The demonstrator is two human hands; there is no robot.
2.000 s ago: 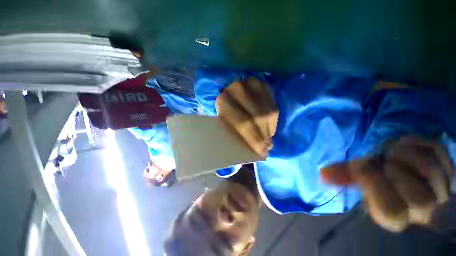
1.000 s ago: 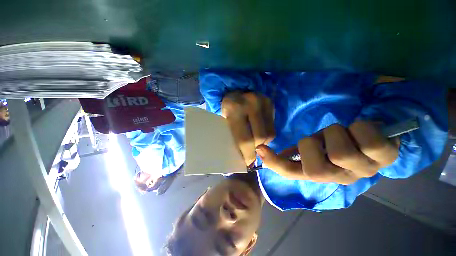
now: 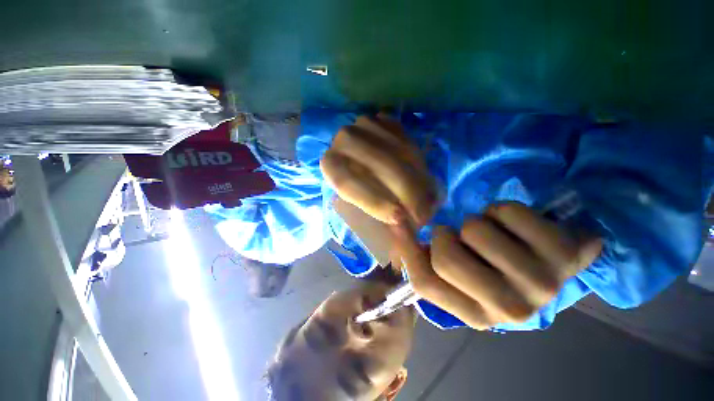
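Observation:
The picture is upside down. A person in a blue smock [image 3: 501, 157] faces the camera, and both hands in view join that person's sleeves. One hand [image 3: 380, 168] and the other hand [image 3: 501, 266] meet at the fingertips. A slim silvery-white piece [image 3: 387, 304] sticks out below them; I cannot tell if it is a pen or a card edge. A blurred silvery end [image 3: 562, 205] shows behind the knuckles of the hand further right. No hand reaches in from the camera's side, so I see neither my left nor my right hand.
A thick stack of white sheets [image 3: 94, 110] lies at the left, beside a red carton [image 3: 207, 168] with white lettering. A green surface [image 3: 470, 55] spans the top, with a small pale scrap [image 3: 316, 70]. Another blue-clad person [image 3: 270, 227] is behind; a bright ceiling light [image 3: 192, 313] shows.
The pale card seen flat in the person's hand earlier no longer shows that way. Both the person's hands have shifted and stay together. The person behind has moved right.

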